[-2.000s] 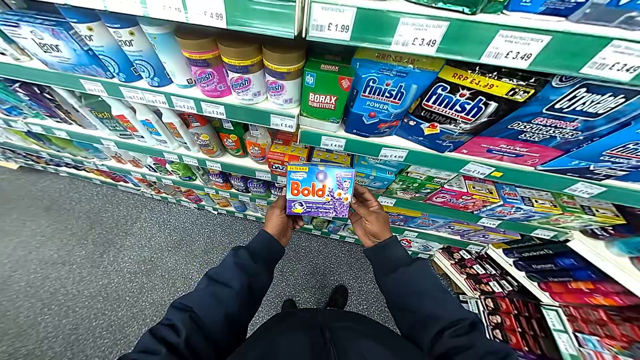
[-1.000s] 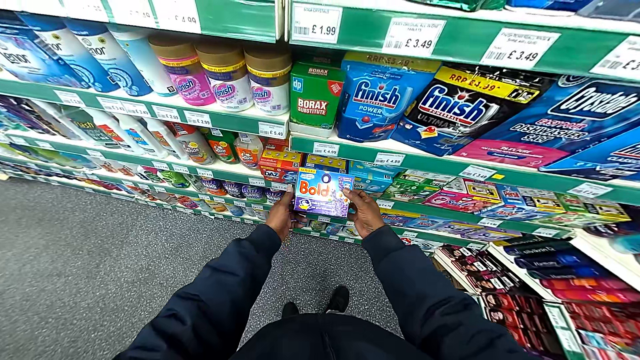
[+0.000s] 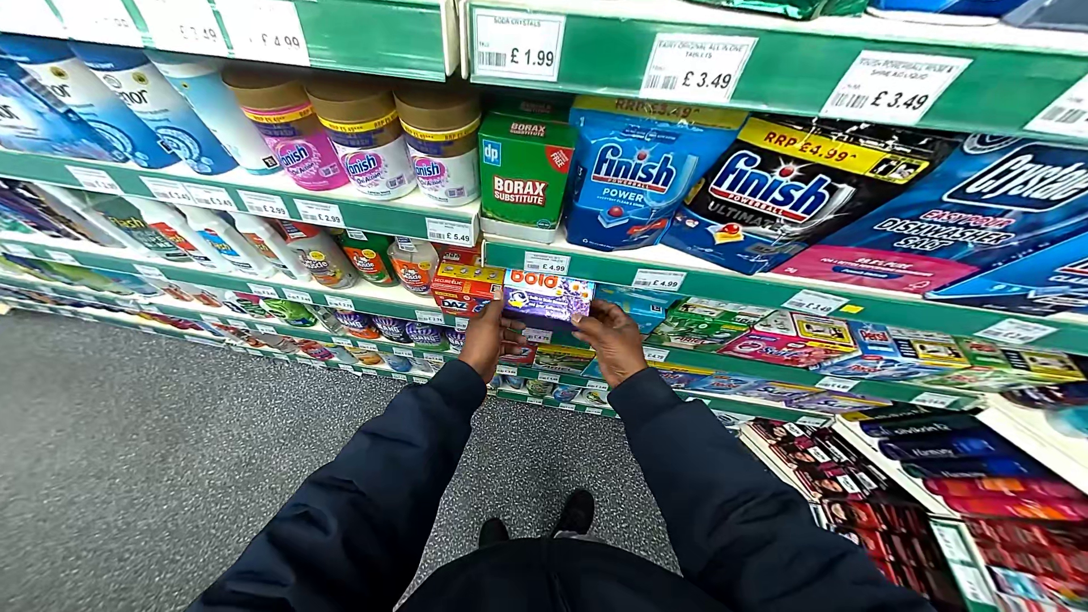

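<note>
A purple and white Bold detergent box [image 3: 548, 297] stands at the shelf opening, its top partly under the shelf edge above. Beside its left edge is my left hand [image 3: 491, 340], fingers spread; whether they press on the box is hard to tell. My right hand [image 3: 614, 338] has its fingertips on the box's lower right corner. A red and yellow Daz box [image 3: 463, 291] sits directly left of the Bold box, and a blue box [image 3: 633, 308] is to its right.
Above runs a green shelf edge [image 3: 586, 265] with price labels, carrying a Borax box [image 3: 525, 170] and Finish pouches [image 3: 633, 174]. Vanish tubs [image 3: 438, 149] stand farther left. Slanted racks of dark and red packs [image 3: 850, 476] are at the lower right. Grey speckled floor [image 3: 340, 408] lies below.
Both hands have moved forward with the Bold box, from in front of the shelves to the shelf opening beside the Daz box. The left fingers have spread from their earlier hold.
</note>
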